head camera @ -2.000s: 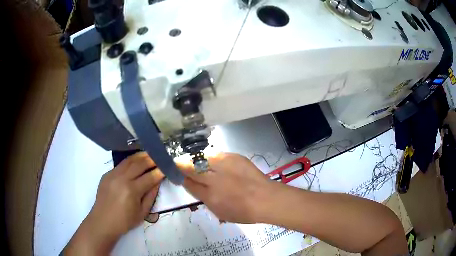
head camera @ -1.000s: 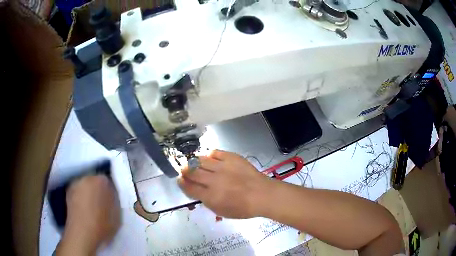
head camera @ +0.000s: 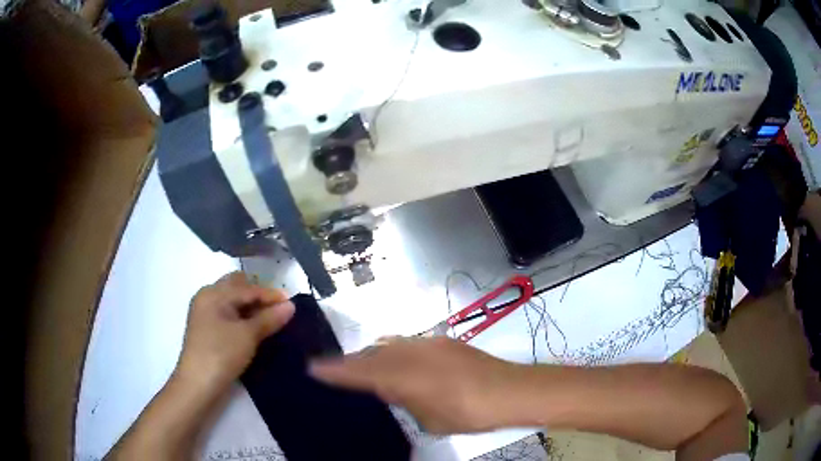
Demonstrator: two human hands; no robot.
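Observation:
A black fabric piece (head camera: 311, 410) lies in front of the sewing machine, its upper end near the grey strap. My left hand (head camera: 225, 329) pinches its upper left corner between thumb and fingers. My right hand (head camera: 423, 378) is blurred, its fingertips over the right side of the fabric; I cannot tell whether they grip it. Red-handled thread snips (head camera: 493, 308) lie right of the needle area, blades towards my right hand, their tips hidden. The lit needle area (head camera: 360, 261) has no fabric under it.
The white machine head (head camera: 477, 108) spans the top, with the grey strap (head camera: 286, 212) hanging at its left end. A smartphone (head camera: 529, 216) lies on the bed. Loose threads (head camera: 680, 293), a yellow-and-black handle (head camera: 720, 293) and dark cloth (head camera: 743, 221) are at right. A cardboard box (head camera: 99, 216) stands at left.
My left hand has moved right with the dark fabric, from the left tabletop to in front of the needle. My right hand has left the needle area and moved down. The snips have shifted and turned slightly.

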